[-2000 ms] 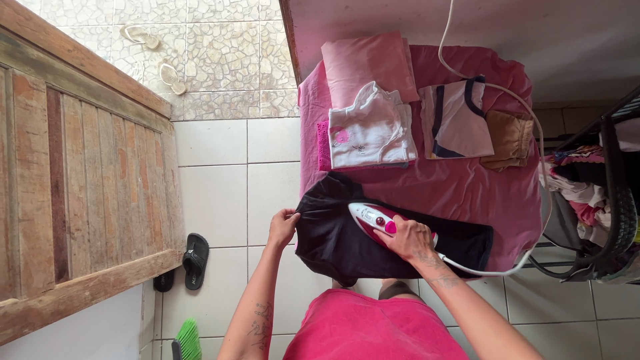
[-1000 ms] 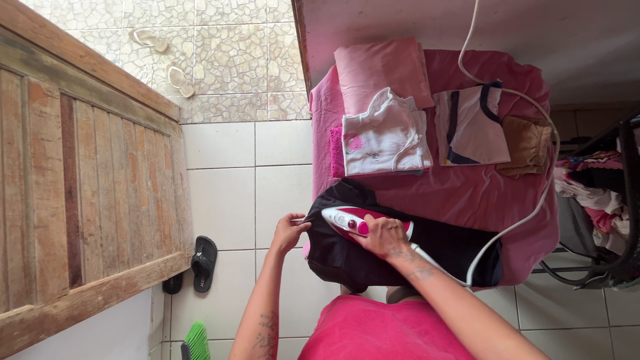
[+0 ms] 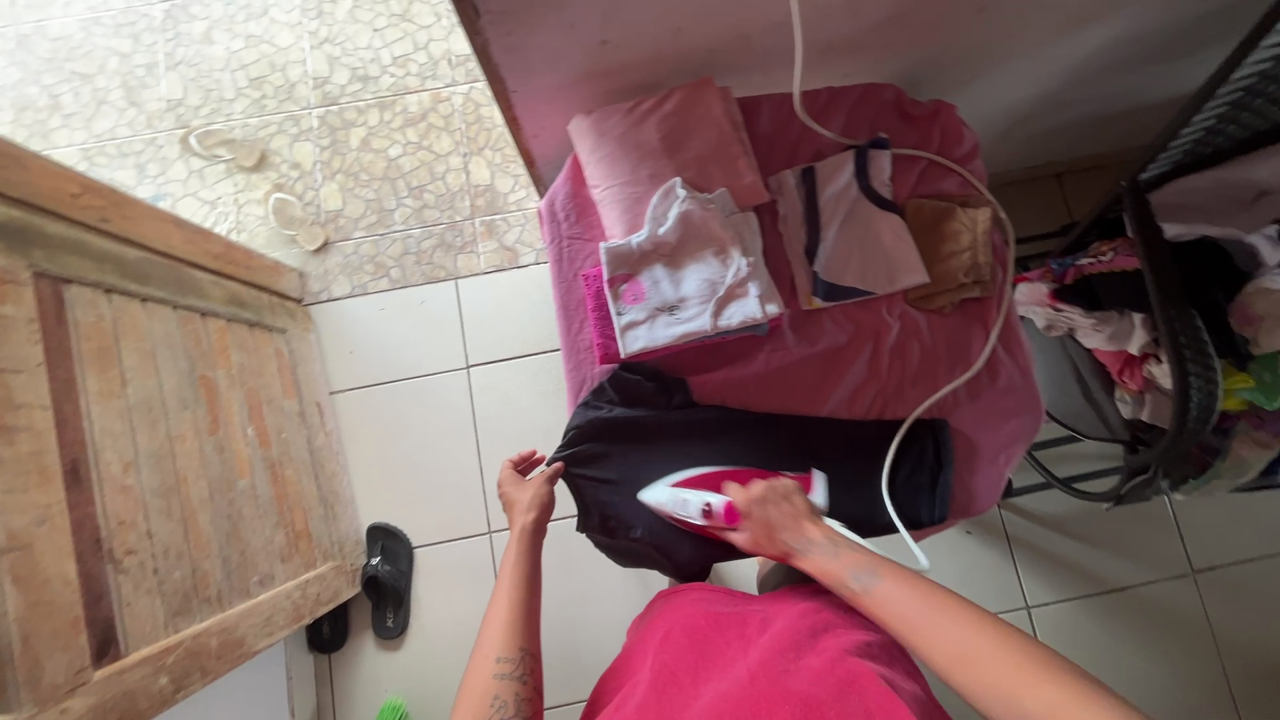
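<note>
A black garment (image 3: 800,440) lies spread along the near edge of the table covered with pink cloth (image 3: 860,370). My left hand (image 3: 528,490) pinches the garment's left edge between thumb and fingers. My right hand (image 3: 775,515) grips the handle of a white and red clothes iron (image 3: 685,495), whose soleplate rests on the garment with its tip to the left. From the iron's rear the white cord (image 3: 975,365) loops over the table's right side. Behind the garment lie a folded white shirt (image 3: 690,275), a folded pink cloth (image 3: 670,150), a white and navy garment (image 3: 850,230) and brown shorts (image 3: 950,250).
A wooden door (image 3: 170,450) stands at the left, with black slides (image 3: 388,580) beside it on the tiled floor. Pale flip-flops (image 3: 295,220) lie farther back. At the right, a black rack (image 3: 1175,350) holds a pile of clothes (image 3: 1100,320). A wall borders the table's far side.
Over the last second the iron in my right hand has moved away from the garment's left end, toward the right. My left hand still holds the left edge.
</note>
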